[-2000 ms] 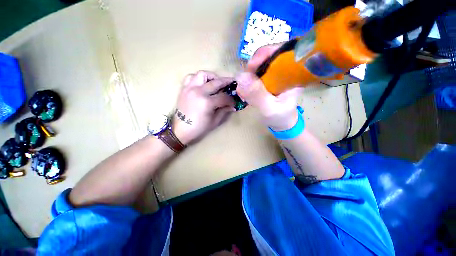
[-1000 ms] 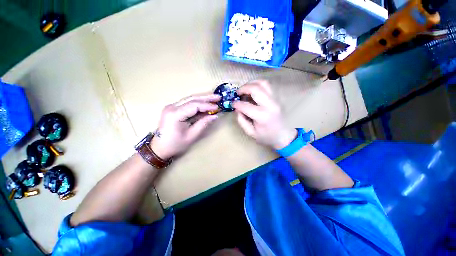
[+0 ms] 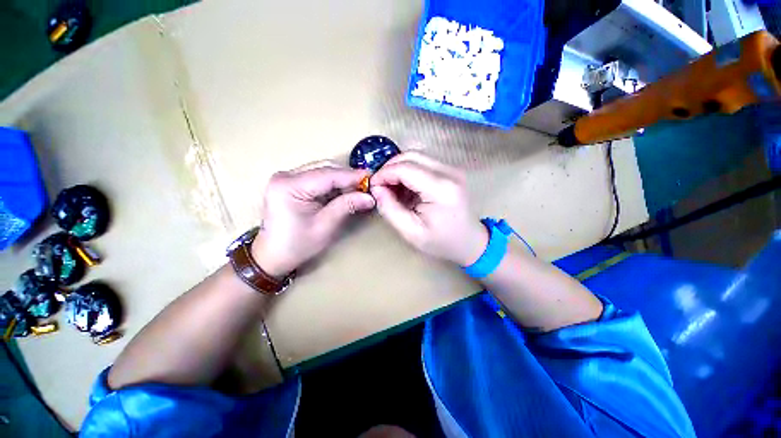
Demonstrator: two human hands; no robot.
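A black round unit [image 3: 374, 151] lies on the tan cardboard mat [image 3: 342, 282], just beyond my fingertips. My left hand [image 3: 312, 210] and my right hand [image 3: 424, 205] meet at the near side of the unit. A small orange-gold cylindrical component [image 3: 365, 184] shows between the fingertips of both hands, partly covered by them. Whether it is joined to the unit is hidden. A blue strap is on my right wrist and a brown-strapped watch on my left.
A blue bin [image 3: 524, 64] of white parts [image 3: 458, 67] stands beyond my right hand. The orange screwdriver [image 3: 676, 98] hangs at right by a pale metal device [image 3: 612, 77]. Several round units [image 3: 81, 211] lie at left by another blue bin [image 3: 19, 184]; one more [image 3: 68, 26] lies far left.
My right hand has let go of the screwdriver, which now hangs at right. Since one second ago, both hands have moved from the unit's sides to the orange-gold component at its near side.
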